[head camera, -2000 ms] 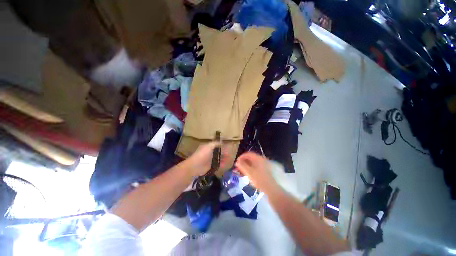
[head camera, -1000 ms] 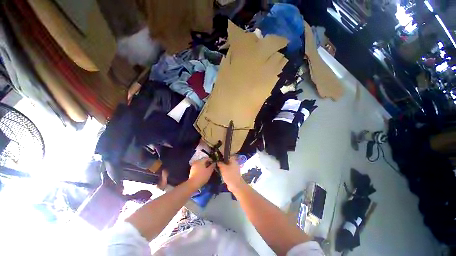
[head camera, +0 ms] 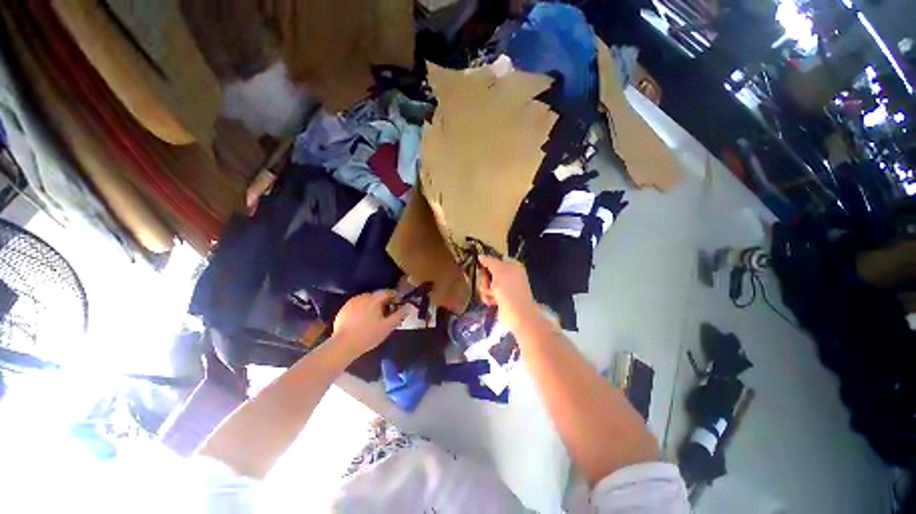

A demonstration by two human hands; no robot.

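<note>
A stack of tan card patterns (head camera: 487,151) lies in front of me, its narrow end toward me. Dark strips or ties (head camera: 472,251) show at that near end. My right hand (head camera: 505,286) grips this end with the dark tie at its fingers. My left hand (head camera: 367,319) is to the left, closed on a small dark piece (head camera: 417,294), perhaps a strip end or tie. Another tan card (head camera: 417,246) shows below the stack at its left. The exact finger grip is blurred.
Banded dark bundles (head camera: 565,246) lie right of the patterns. A phone (head camera: 635,383), another bundle (head camera: 713,432) and a corded tool (head camera: 746,261) are on the table's right side. Dark cloth (head camera: 321,236) is heaped at left. A blue bag (head camera: 552,42) is behind. A fan (head camera: 38,286) stands at far left.
My hands were together at the near end of the patterns; now the left has moved away to the left and the right is slightly higher. The stack's near end has shifted, showing the lower card.
</note>
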